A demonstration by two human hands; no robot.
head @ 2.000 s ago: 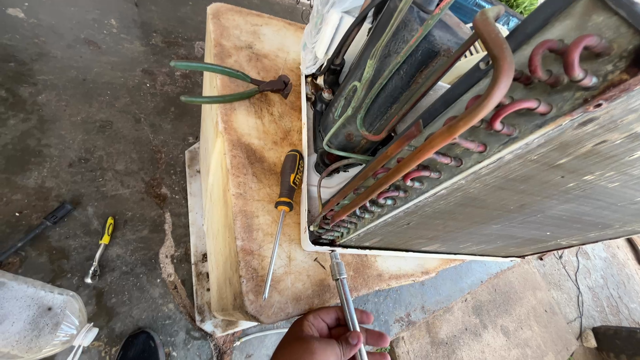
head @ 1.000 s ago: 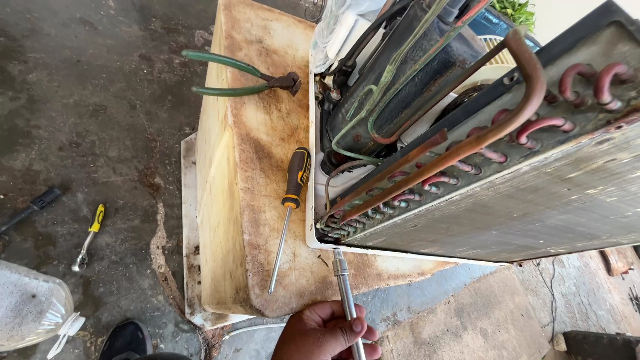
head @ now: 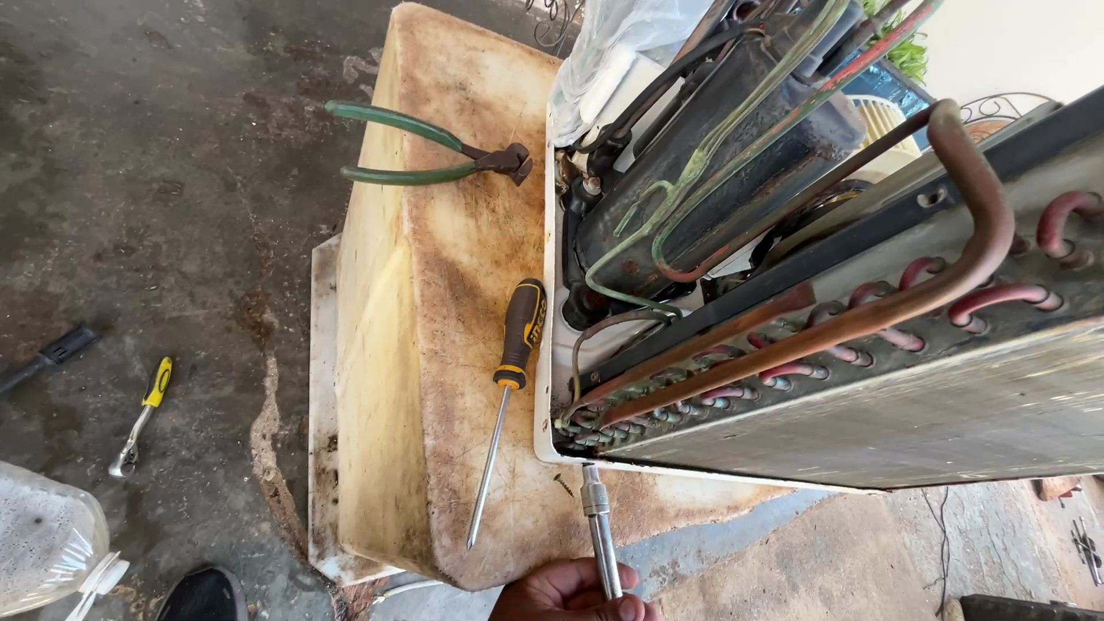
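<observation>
At the bottom centre, my right hand holds a chrome socket driver by its shaft. The driver's socket end meets the lower corner of the white metal base of an air conditioner unit. Copper pipes, a black compressor and a finned coil show in the unit. A screwdriver with a black and orange handle lies left of the base. Green-handled end-cutting pliers lie farther up. A small screw lies beside the socket. My left hand is out of view.
A stained, pale plastic block bears the unit and tools. On the concrete floor at left are a yellow-handled ratchet, a black tool and a clear plastic jug. A dark shoe shows at the bottom edge.
The socket driver stays at the base's corner in my right hand. The pliers, screwdriver and ratchet have not moved. The view has shifted slightly.
</observation>
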